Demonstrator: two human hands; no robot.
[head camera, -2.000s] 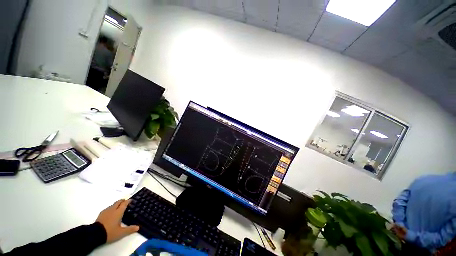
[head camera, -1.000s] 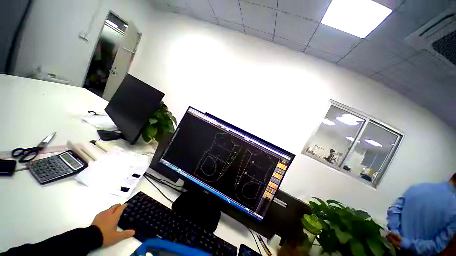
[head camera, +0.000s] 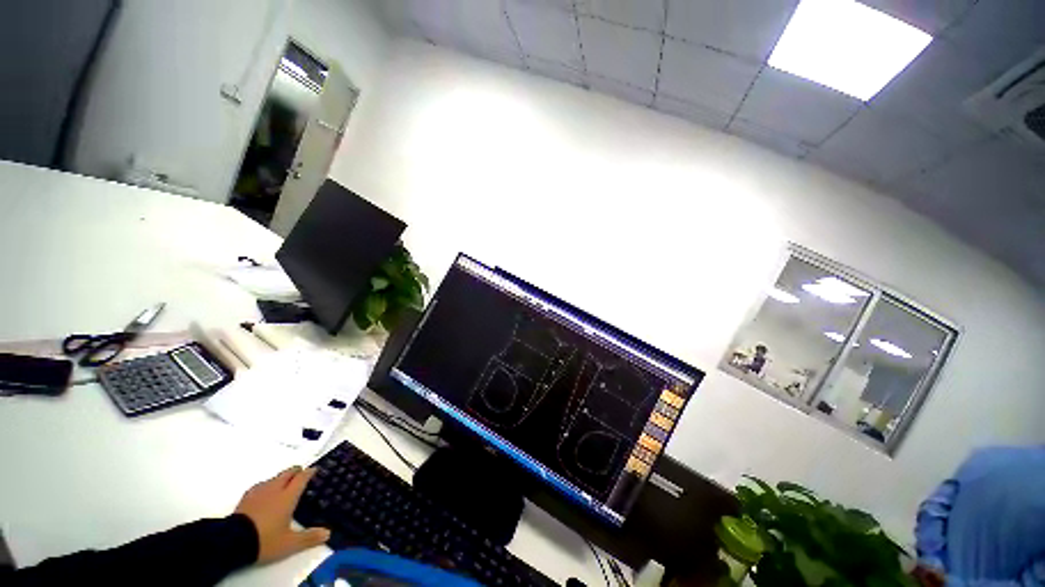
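Note:
My left hand (head camera: 279, 516) rests at the left end of the black keyboard (head camera: 395, 513), its fingertips at the keys and the thumb along the near edge. It holds nothing that I can see; how far the fingers are spread is hard to tell. My right hand is not in the picture. The lit monitor (head camera: 544, 384) stands behind the keyboard and shows thin white pattern outlines with some red dotted lines, a blue bar below and an orange column at right.
Left of the keyboard lie paper sheets (head camera: 287, 396), a calculator (head camera: 166, 376), scissors (head camera: 115, 338) and a black phone (head camera: 32, 373). A dark second monitor (head camera: 340, 255) stands behind. A blue curved item (head camera: 395, 570) is at bottom centre. A plant (head camera: 808, 539) and a person in blue (head camera: 988, 516) are at right.
The camera view has shifted, so the desk items sit farther right and the person lower in the picture. My left hand stays at the keyboard's left end.

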